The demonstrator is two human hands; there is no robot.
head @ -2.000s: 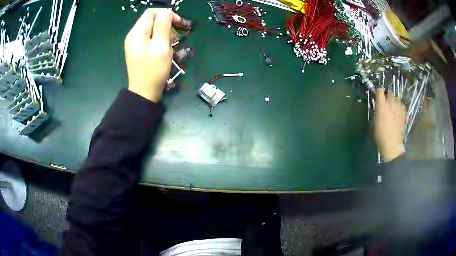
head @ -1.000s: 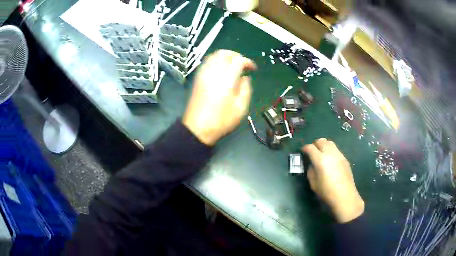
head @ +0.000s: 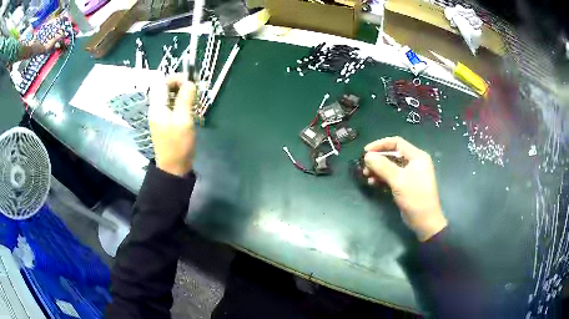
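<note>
My left hand [head: 173, 128] is over the rack of pale grey toothed rows [head: 128, 112] at the left. Its fingers are curled by a tall white sleeved cable [head: 197, 37]; blur hides whether they grip it. My right hand [head: 408, 184] is right of centre, low over the bench, fingertips pinched on a small dark module, mostly hidden by the fingers. A short white piece [head: 390, 154] shows at the fingertips. Several small dark modules with red and black leads and white plugs [head: 312, 134] lie loosely together between the hands.
Black leads [head: 337, 60], dark-red leads with white rings [head: 424, 99] and a blurred red bundle [head: 499, 118] lie behind. A yellow-handled tool [head: 471, 78], blue-and-white tube [head: 413, 59] and cardboard boxes [head: 306, 17] are at the rear. White cables lie far right; a fan [head: 24, 173] is left.
The view has turned left. My left hand has moved from above the modules to the rack. The small pale module by my right hand no longer shows on the bench; that hand now pinches a module.
</note>
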